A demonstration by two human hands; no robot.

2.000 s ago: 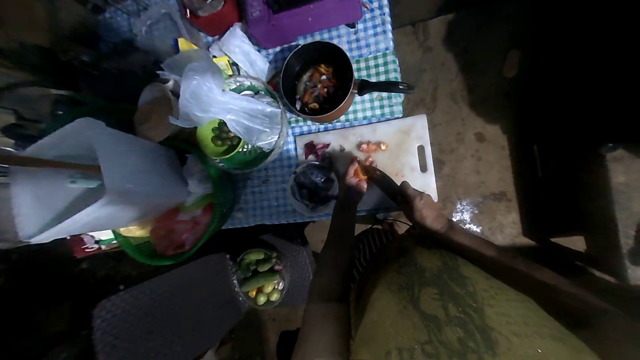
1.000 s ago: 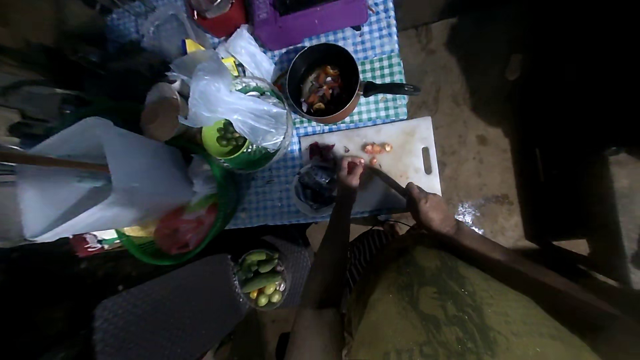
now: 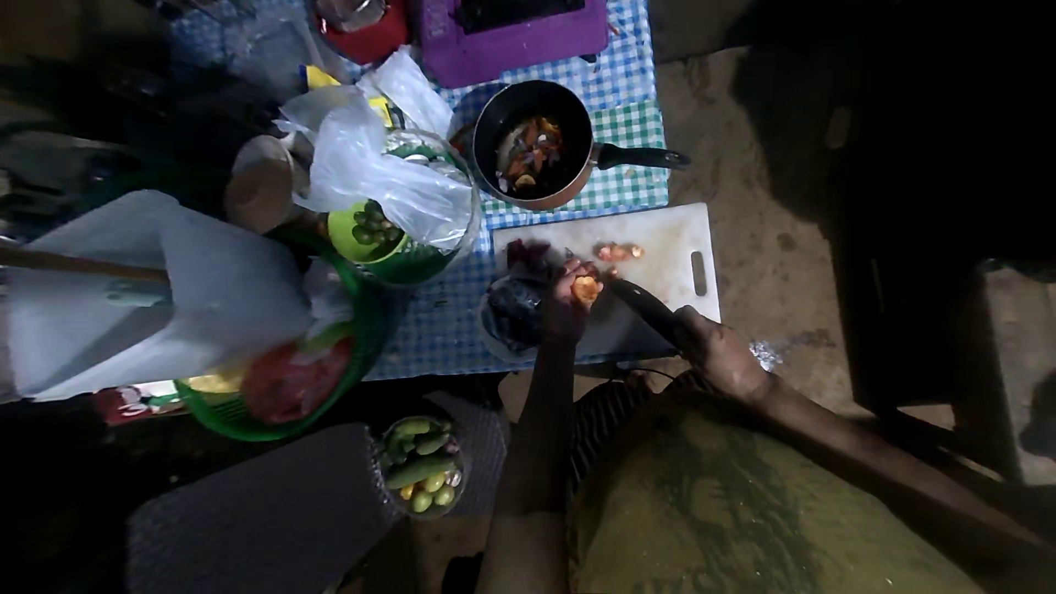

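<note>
My left hand (image 3: 568,307) holds a small orange piece of food (image 3: 586,289), perhaps turmeric or carrot, over the white plastic cutting board (image 3: 660,235). In my right hand (image 3: 726,356) is the handle of a dark knife (image 3: 645,307), whose tip points at the left hand. Orange-pink pieces (image 3: 619,252) lie on the board, and dark red peels or onion pieces (image 3: 528,254) sit at its left. A dark bundle in clear plastic (image 3: 516,312) is beside my left hand. Above the board stands a black-lined saucepan (image 3: 535,144) with chopped food inside.
The saucepan's handle (image 3: 643,157) points right. A purple portable stove (image 3: 511,45) stands at the top. Left of the board are a plastic bag (image 3: 371,165), a green bowl (image 3: 363,235), a green basket (image 3: 363,330) and a white container (image 3: 239,289). A bowl of green vegetables (image 3: 421,466) sits below the table edge.
An orange piece shows again in my left hand, where it was hard to see a second ago. The knife stays in my right hand, close beside it.
</note>
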